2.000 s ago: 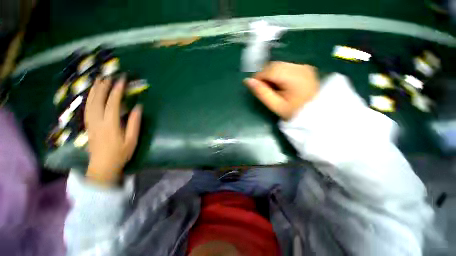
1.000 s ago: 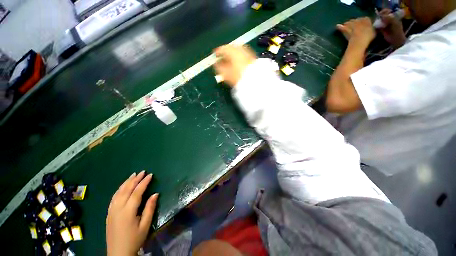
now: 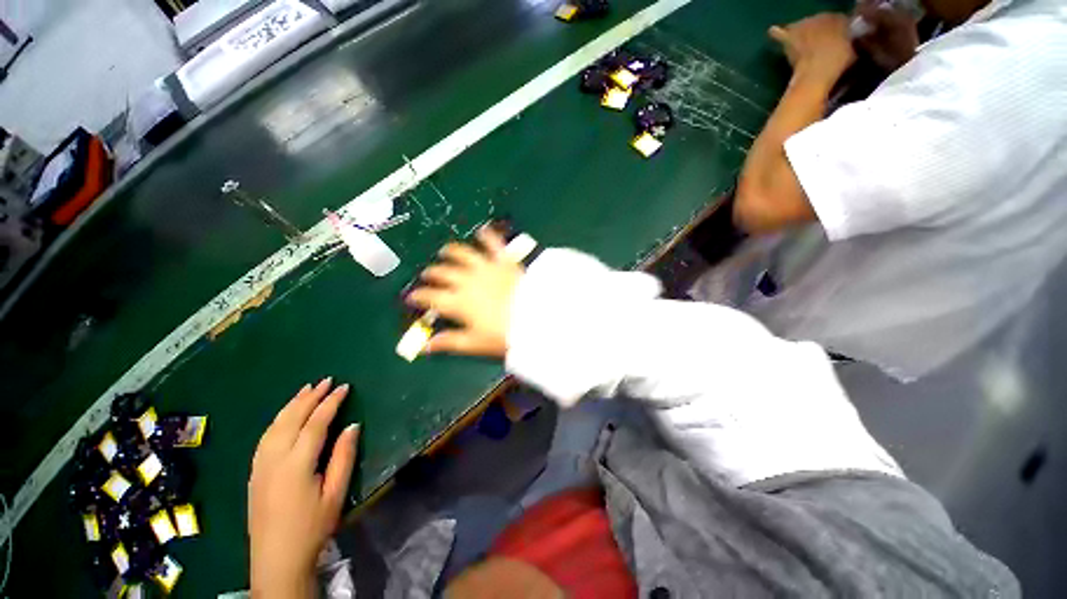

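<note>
My right hand (image 3: 470, 298) is spread palm down over a few dark watch housings near the bench's middle, slightly blurred. A white battery with a yellow edge (image 3: 414, 339) shows below its fingers, and another pale battery (image 3: 520, 247) shows above the hand. The housings are mostly hidden under the hand. My left hand (image 3: 298, 486) lies on the green bench with fingers apart and nothing in it. Left of it is a loose group of several black housings with batteries (image 3: 150, 468).
A translucent white bottle (image 3: 372, 252) lies by the pale strip (image 3: 468, 135), with thin tools beside it. More units (image 3: 647, 144) lie at the upper right. A neighbouring worker's arm (image 3: 775, 152) is at the right. White equipment stands at the upper left.
My right hand has come back from the upper right toward the middle, and units now lie under it. Fewer units show by the neighbour. My left hand has barely moved.
</note>
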